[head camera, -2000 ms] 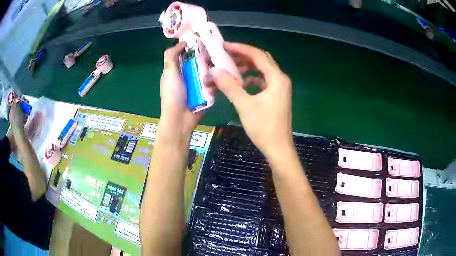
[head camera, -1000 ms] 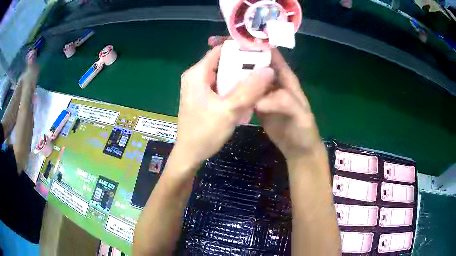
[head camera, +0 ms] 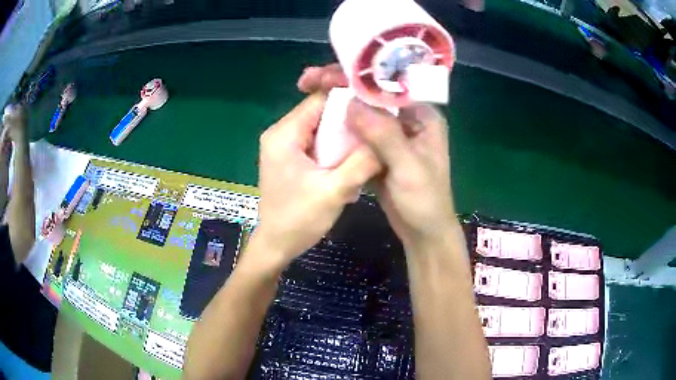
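Note:
A pink fan unit is held up over the belt, its round pink fan head [head camera: 396, 56] at the top with a white tab at its front. Its handle shows a pale pink handle cover [head camera: 335, 130]; no blue shows on it. My left hand [head camera: 307, 163] is closed around the handle from the left. My right hand [head camera: 404, 152] grips it from the right, fingers by the neck below the head. The fingers hide much of the handle. More handle covers [head camera: 510, 283] lie in the black parts tray [head camera: 333, 297] at the lower right.
A green conveyor belt [head camera: 534, 148] runs behind, with open fan units [head camera: 139, 111] showing blue batteries at left. A printed mat [head camera: 111, 260] with a black phone shape [head camera: 211, 267] lies left of the tray. Another open unit [head camera: 68, 206] lies at its edge. Another person's arm [head camera: 21, 185] is at far left.
The cover, tilted beside the blue battery two seconds ago, now lies over the handle. Both hands have closed around it. The fan head has moved right and tilted, and belt units at left have shifted.

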